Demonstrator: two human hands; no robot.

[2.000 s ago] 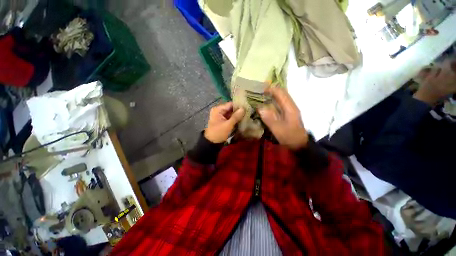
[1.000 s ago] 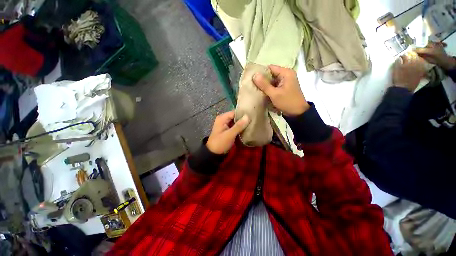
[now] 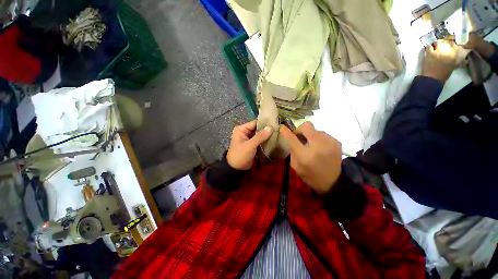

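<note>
A small khaki garment piece (image 3: 267,117) hangs folded between my hands, close to my jacket. My left hand (image 3: 244,145) grips its left edge between thumb and fingers. My right hand (image 3: 316,155) is at its right side, fingers curled, with a small dark thing at the fingertips; the fingers hide whether they pinch the cloth or a tool. A stack of cut khaki-green panels (image 3: 297,52) with layered edges lies just beyond my hands on the table corner. A browner khaki garment (image 3: 363,41) lies right of the stack.
A white machine table (image 3: 341,122) runs to the right, where a person in dark sleeves works at a sewing machine (image 3: 437,30). A green crate (image 3: 240,60) and blue crate (image 3: 221,16) stand beyond. At left are another sewing machine (image 3: 90,220) and a white cloth pile (image 3: 71,117).
The piece was spread flat between both hands a second ago and is now narrower and folded. My right hand has moved down and nearer my body. The neighbour's hands have shifted at the machine.
</note>
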